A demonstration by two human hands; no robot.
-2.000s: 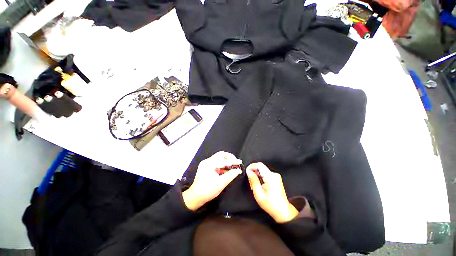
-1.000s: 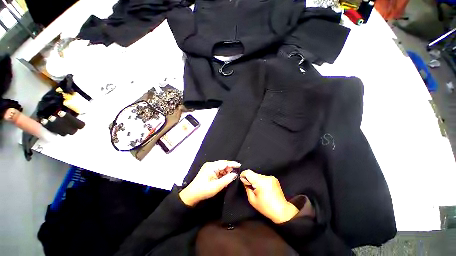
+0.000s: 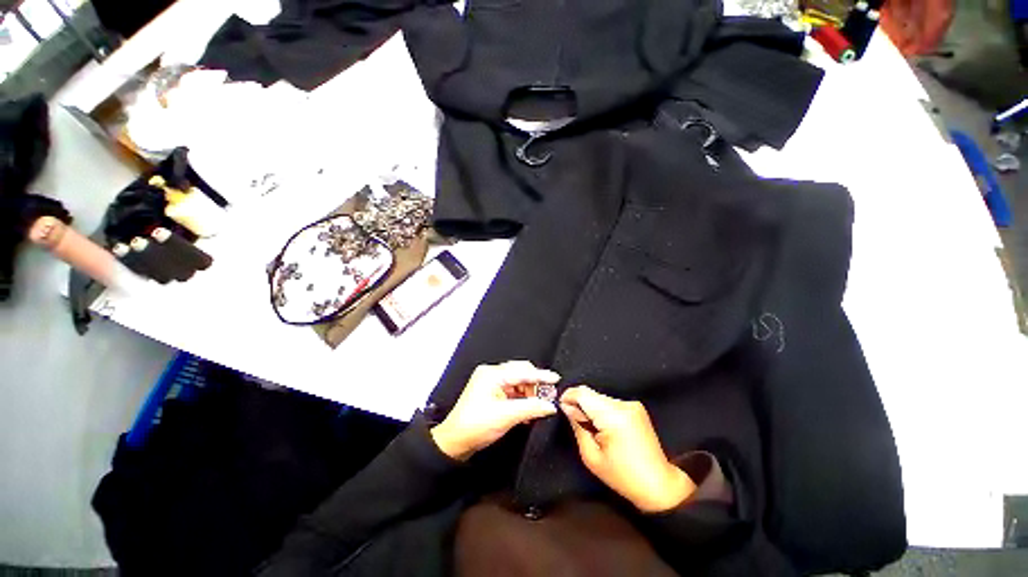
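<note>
A black jacket (image 3: 688, 327) lies over the near edge of the white table and my lap. My left hand (image 3: 493, 408) pinches a small round silvery button (image 3: 546, 392) between thumb and forefinger at the jacket's front edge. My right hand (image 3: 627, 446) is close beside it, with thumb and forefinger closed together near the button. A needle or thread between the right fingertips is too small to make out. A pale loop of thread (image 3: 770, 330) lies on the right side of the jacket.
An oval button tray (image 3: 330, 271), a pile of buttons (image 3: 397, 213) on brown cloth and a smartphone (image 3: 422, 292) lie left on the table (image 3: 383, 369). Another black garment (image 3: 564, 45) lies beyond. A person's hand (image 3: 73, 248) is at far left. A blue crate (image 3: 158, 397) holds black garments.
The button now shows between my left fingertips, where it was dark and hidden before. My hands stay close together. The phone screen, darker-edged and blank at first, now shows a display.
</note>
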